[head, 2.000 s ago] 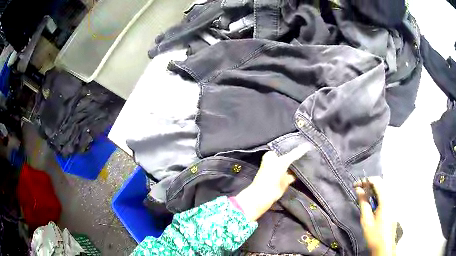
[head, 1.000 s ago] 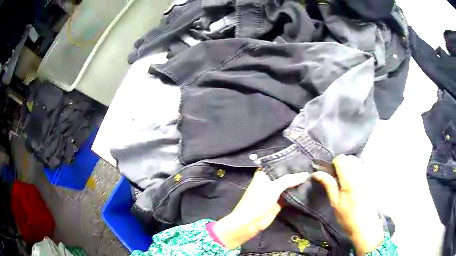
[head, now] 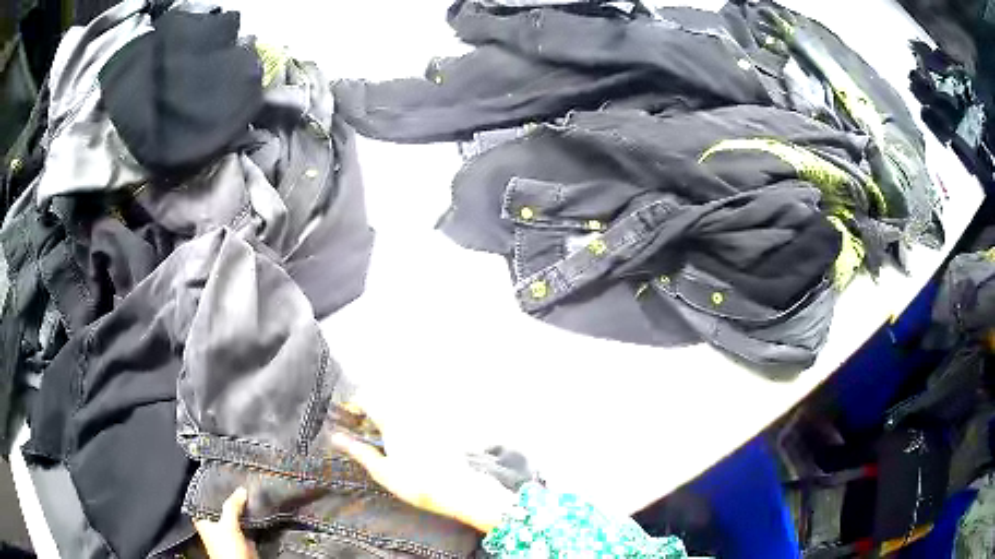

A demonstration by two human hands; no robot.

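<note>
A washed grey and black denim jacket [head: 251,360] lies at the lower left of the view, with its double-stitched placket running to the right along the bottom. My left hand [head: 226,532] is cut off by the bottom edge; its thumb lies over the jacket's stitched edge and the other fingers are hidden. My right hand [head: 409,470] rests at the placket's upper edge, fingers pointing left. A small dark blurred shape shows at its fingertips; I cannot tell whether it is a tool or cloth.
A garment pile [head: 218,197] with black cloth on top stands at the left. Another dark garment heap [head: 676,218] with brass-coloured buttons and yellow-green patches covers the far right of the white table [head: 567,404]. Blue crates [head: 742,491] stand below the table's right edge.
The view has swung right, so the jacket and both hands appear further left and lower. The right-hand garment heap has come into view. My hands have moved apart.
</note>
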